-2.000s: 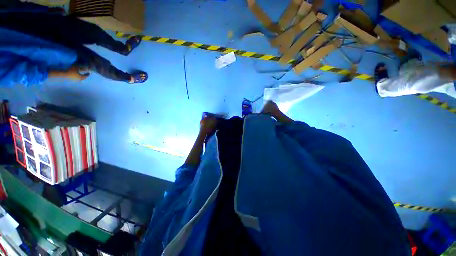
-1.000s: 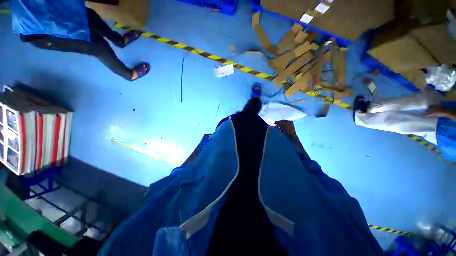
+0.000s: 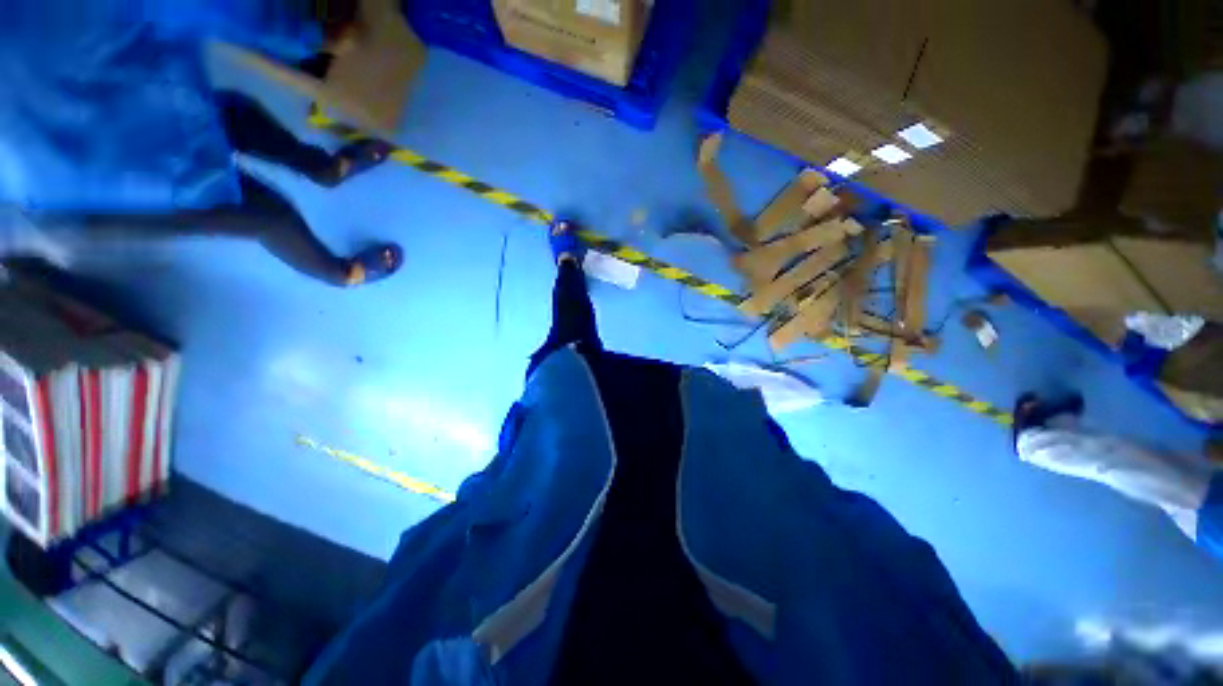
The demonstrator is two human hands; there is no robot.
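Neither of my hands shows; my blue smock and sleeves fill the bottom middle. A heap of brown cardboard scraps (image 3: 805,275) lies across the yellow-black floor tape, with thin dark bands around it. A limp white sheet or bag (image 3: 771,386) lies on the floor just in front of my smock. A small white piece (image 3: 612,271) lies by the tape, beside my forward foot (image 3: 566,241). A large stack of flat brown cardboard (image 3: 925,94) with white labels stands beyond the scraps.
A printed carton (image 3: 570,38) sits on a blue pallet (image 3: 537,67) at the top. A person in blue (image 3: 114,121) stands at upper left, another person's pale trousers (image 3: 1120,469) show at right. White-and-red product boxes (image 3: 94,442) stand at left above the green line edge (image 3: 40,630).
The view has moved forward; more of the pallets and cardboard stack shows. My hands, partly visible earlier, are now out of sight. My forward foot has moved left onto the tape.
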